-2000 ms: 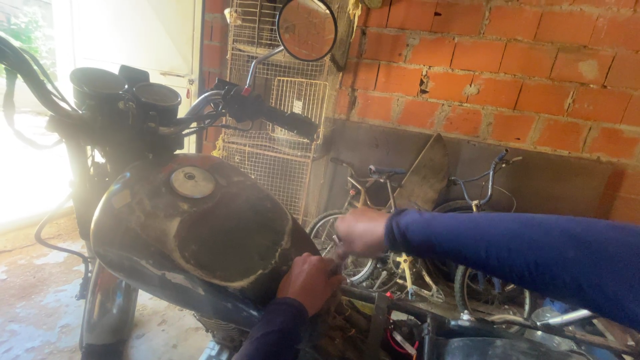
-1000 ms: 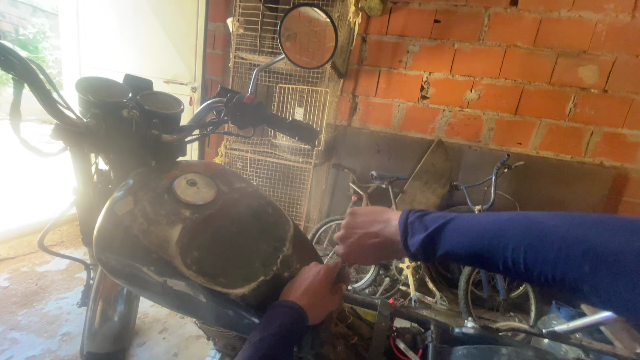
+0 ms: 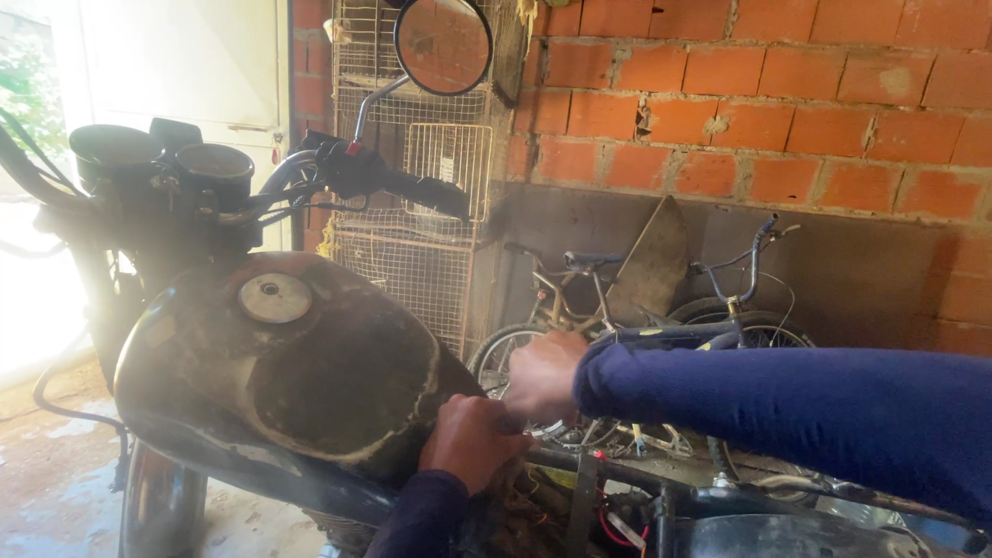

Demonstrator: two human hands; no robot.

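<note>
A motorcycle's worn fuel tank (image 3: 341, 372) with a round metal filler cap (image 3: 275, 297) fills the left and middle. My left hand (image 3: 473, 442) is at the tank's rear end, its fingers curled; whether it grips something there cannot be told. Close beside it, slightly higher and to the right, my right hand (image 3: 546, 376) is blurred and closed, and what it holds is hidden. Below and right of both hands lies the bare motorcycle frame (image 3: 620, 473) with a red wire and other wiring in it.
The handlebar grip (image 3: 426, 192) and round mirror (image 3: 443, 45) rise beyond the tank. Wire cages (image 3: 411, 271) stand against a brick wall (image 3: 744, 108). Old bicycles (image 3: 744, 287) lean behind my right arm. The gauges (image 3: 213, 167) are at the left, before a bright doorway.
My right hand has moved a little around the left hand at the tank's rear end. The left hand stays at about the same spot.
</note>
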